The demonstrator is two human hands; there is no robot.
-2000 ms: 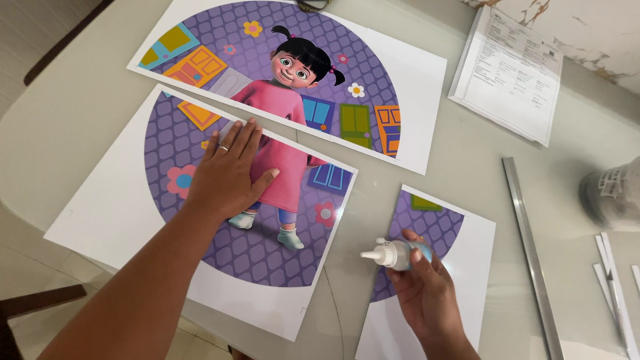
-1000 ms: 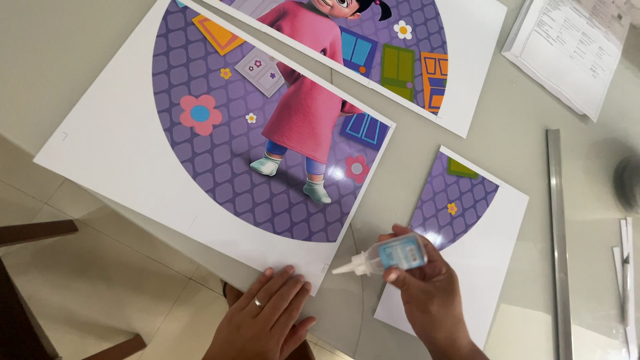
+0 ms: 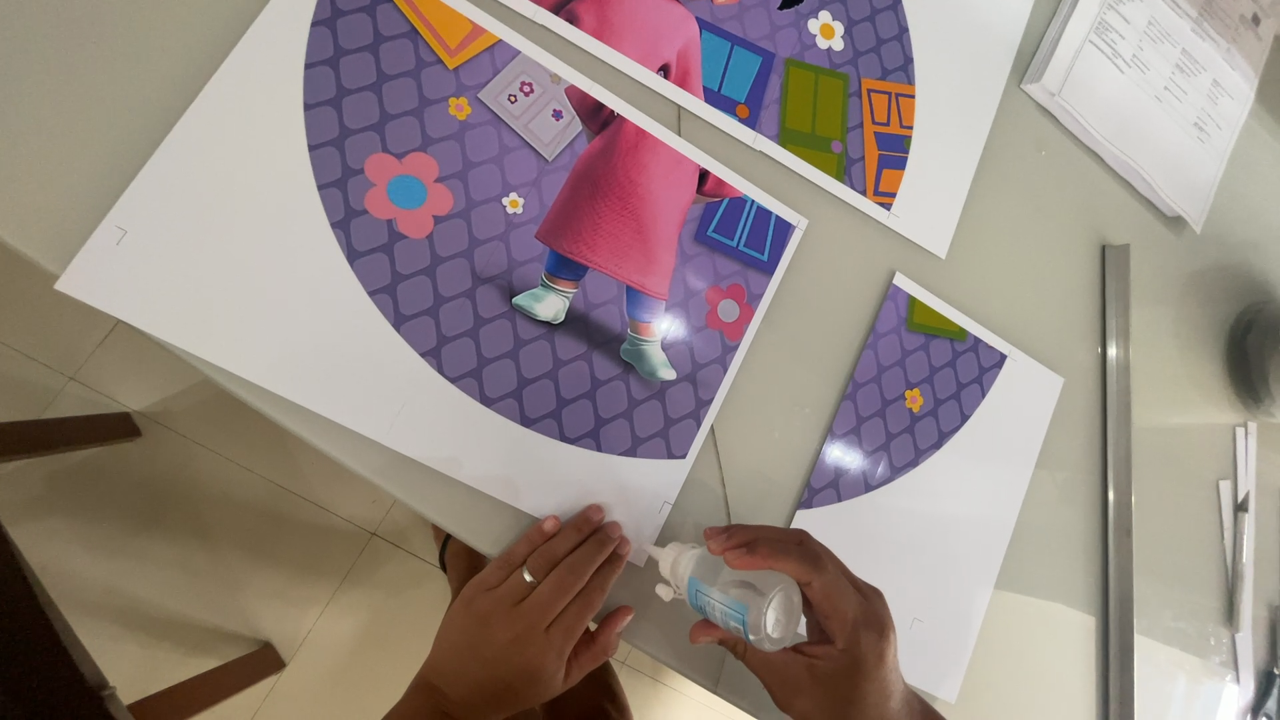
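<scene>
My left hand, with a ring on one finger, lies flat on the bottom corner of a large printed sheet showing a cartoon figure's pink dress and legs on a purple round. Between the fingers and thumb of my right hand is a small clear glue bottle with a blue label. Its white nozzle points left at the sheet's corner, close to my left fingertips. A second printed sheet lies above, apart by a narrow gap. To the right is a smaller printed piece with a purple section.
A metal ruler or bar lies at the right. Beyond it are thin white strips and a blurred dark round object. A stack of printed papers is at the upper right. Wooden chair legs stand below the table edge.
My left hand has moved from the middle of the large sheet down to its bottom corner. My right hand has brought the bottle's nozzle to that corner. The view has shifted closer.
</scene>
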